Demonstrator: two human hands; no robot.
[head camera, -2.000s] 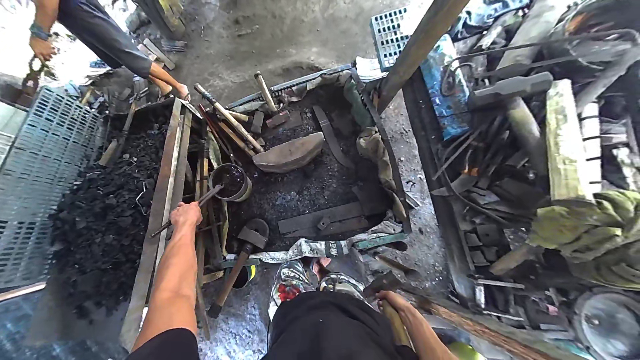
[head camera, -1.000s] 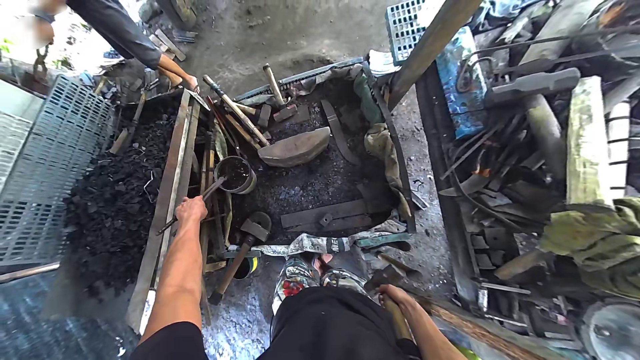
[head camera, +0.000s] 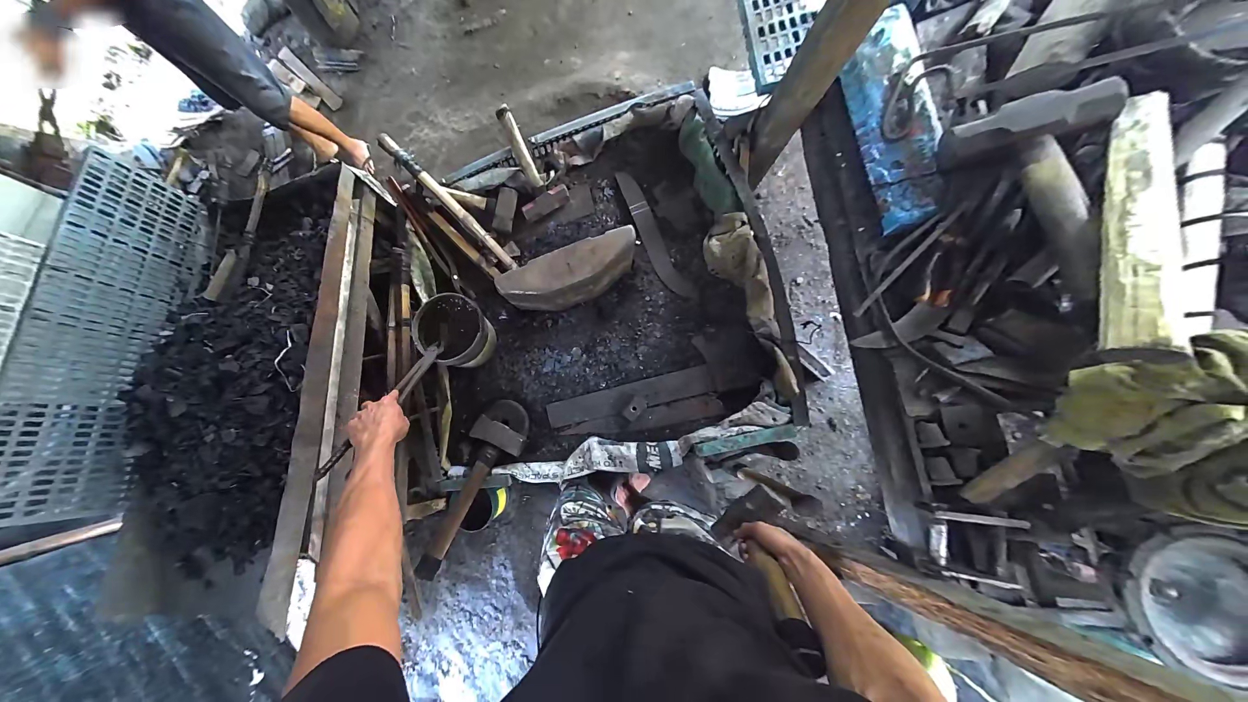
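My left hand (head camera: 377, 423) is closed round a long dark metal rod or pair of tongs (head camera: 413, 372), whose far end dips into a round container of dark contents (head camera: 454, 330). At the lower right, my right hand (head camera: 765, 542) grips a hammer (head camera: 753, 507) by its wooden handle, near the head. A curved stone or wooden block (head camera: 568, 269) lies in the pit in front of me, with a curved dark blade (head camera: 655, 237) to its right. Another hammer (head camera: 498, 433) with a wooden handle leans at the pit's near left corner.
Black charcoal (head camera: 224, 390) fills a bay at left, behind wooden boards (head camera: 327, 361). A plastic crate (head camera: 88, 331) stands beyond it. Another person's bare legs (head camera: 327, 135) show at upper left. A wooden post (head camera: 817, 78) and piled metal scraps and tools (head camera: 975, 253) occupy the right.
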